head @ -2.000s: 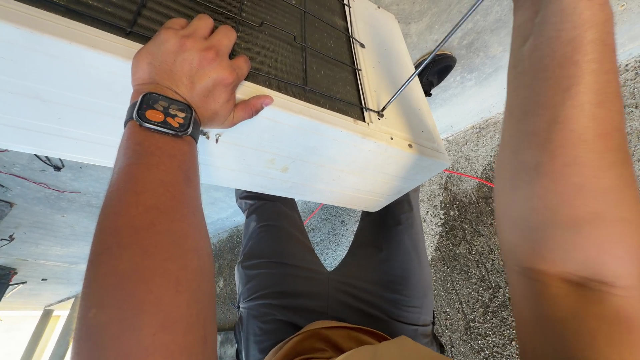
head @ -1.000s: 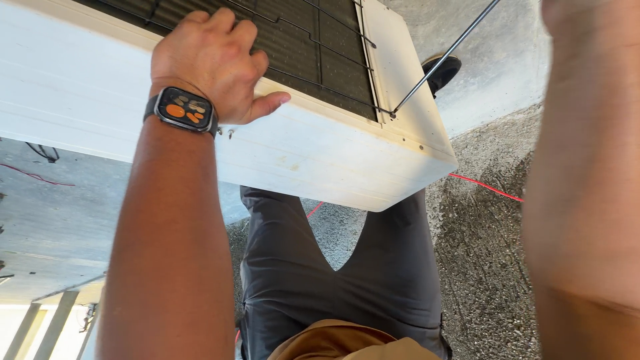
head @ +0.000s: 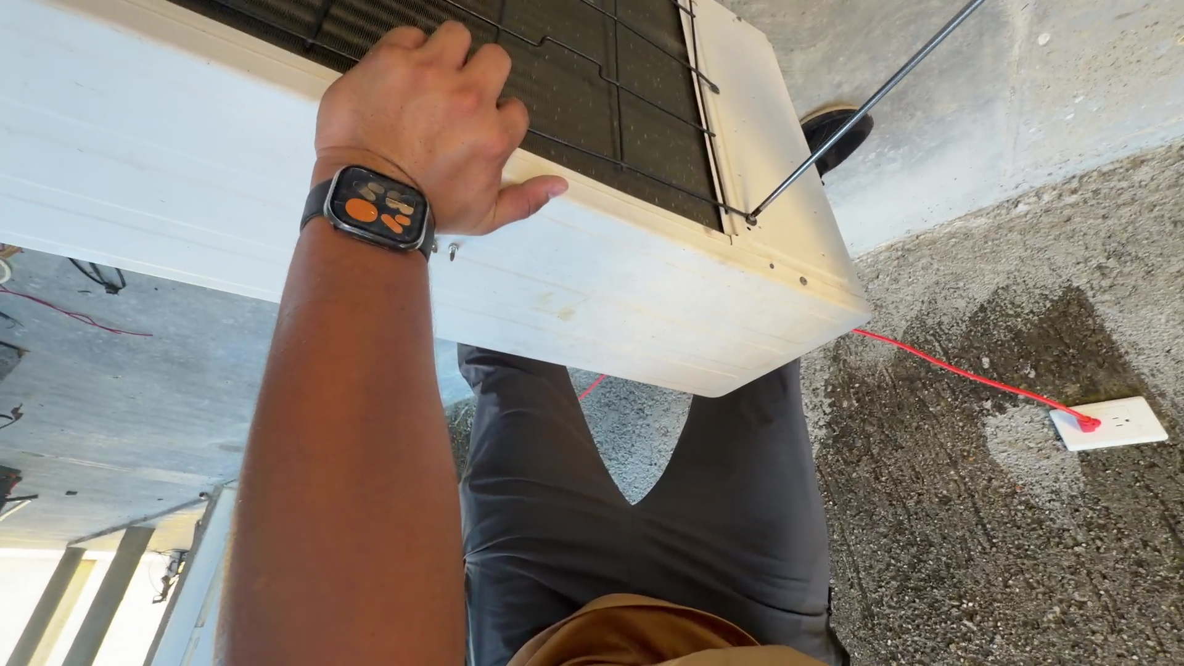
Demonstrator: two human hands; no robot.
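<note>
My left hand, with a smartwatch on its wrist, grips the top edge of a white metal housing, which looks like an air conditioner's outdoor unit. Its fingers curl over the rim onto the black wire guard in front of dark fins. The thumb lies along the white panel, above a small screw. A long thin metal rod slants from the guard's lower right corner up out of view. My right hand is out of view, so what it holds cannot be seen.
A red cord runs from behind the housing to a white outlet plate on a rough, partly damp surface. Behind the housing is a dark rounded object, perhaps a shoe. Thin wires lie at the left. My legs are against the housing.
My right forearm, at the right side earlier, has left the view. My left hand keeps its place on the housing's edge. The view has shifted, and the outlet plate now shows.
</note>
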